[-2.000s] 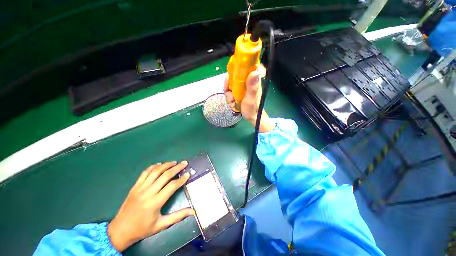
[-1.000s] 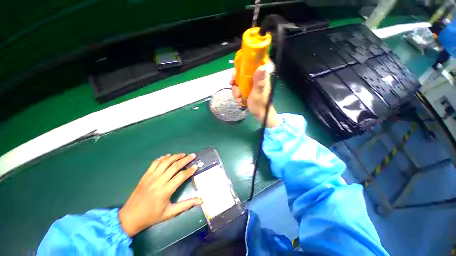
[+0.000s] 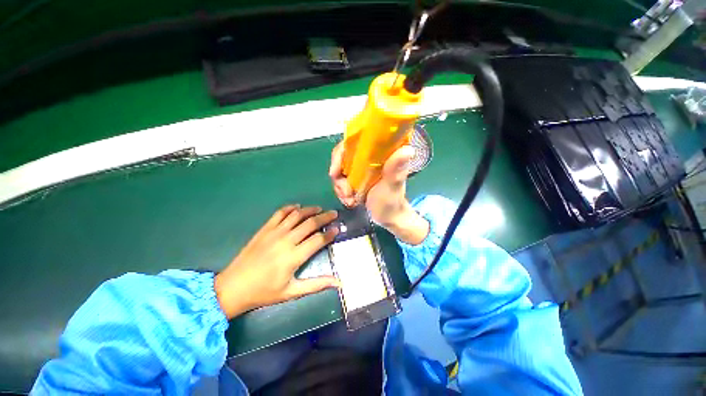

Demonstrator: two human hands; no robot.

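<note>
The open phone unit [image 3: 359, 271], black with a large white block, lies flat at the bench's front edge. My left hand [image 3: 280, 257] rests at its left side, fingertips on its upper left part and thumb at its left edge. My right hand [image 3: 382, 186] grips the yellow-orange electric screwdriver [image 3: 379, 128], held over the phone's top end. The tool's tip is hidden by my fingers. The round speckled screw dish [image 3: 420, 150] shows partly behind my right hand.
The black cable [image 3: 489, 147] arcs down right of my hand. Stacked glossy black trays [image 3: 600, 155] stand at the right. A white rail [image 3: 255, 128] crosses behind the bench. Beyond it, a long black tray [image 3: 259, 77] carries another phone unit [image 3: 327, 56].
The screwdriver in my right hand has moved from the screw dish to the phone's top end. My left hand has stayed at the phone. The whole view has shifted.
</note>
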